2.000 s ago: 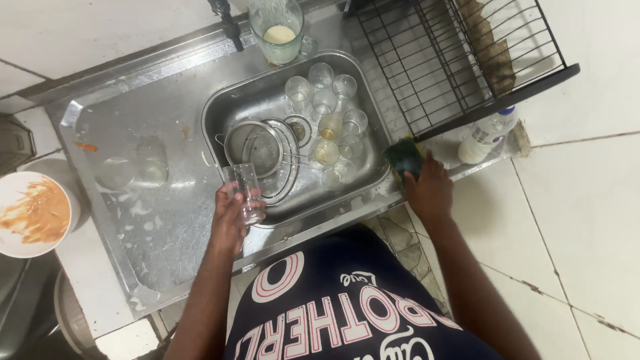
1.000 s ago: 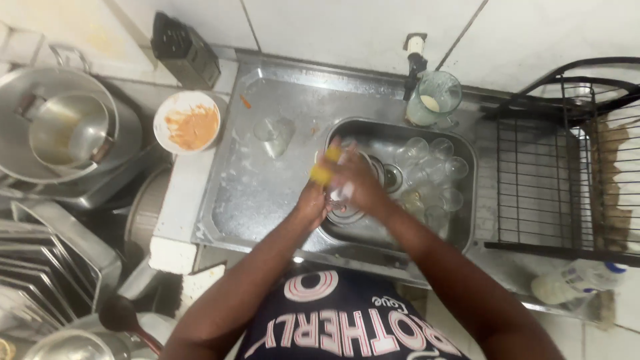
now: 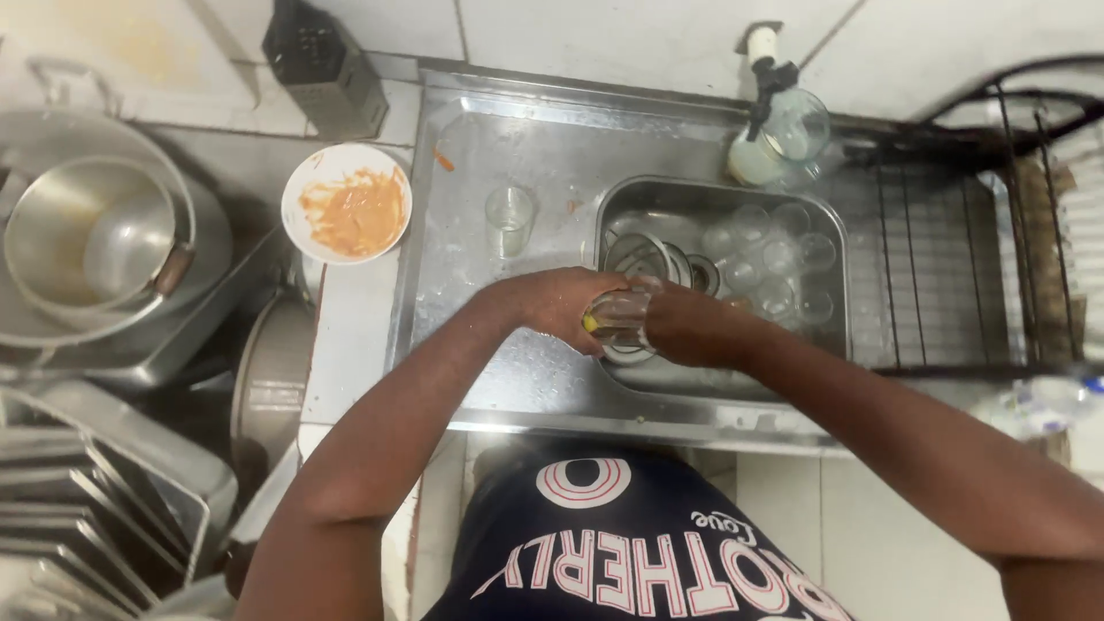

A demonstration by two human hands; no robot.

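Note:
Over the left edge of the sink basin (image 3: 733, 386), my left hand (image 3: 565, 304) grips one end of a clear drinking glass (image 3: 619, 312). A bit of yellow sponge (image 3: 591, 322) shows at that end, beside my fingers. My right hand (image 3: 690, 323) is closed around the other end, with its fingertips partly hidden. Beneath and behind the hands, round metal strainers (image 3: 640, 252) lie in the basin. Several clear glasses (image 3: 776, 256) stand at the basin's right side. Another glass (image 3: 509, 220) is on the steel drainboard (image 3: 552, 147).
A white bowl with orange residue (image 3: 347, 203) sits left of the drainboard, near a box grater (image 3: 323, 78). Metal pots (image 3: 90, 233) are farther left. A glass jug (image 3: 793, 129) stands by the tap (image 3: 763, 78). The black wire dish rack (image 3: 940, 259) is at right.
My right hand has come from the dish rack's edge to the glass in my left hand. The dark green side of the sponge, visible earlier, is now hidden. The view has shifted left.

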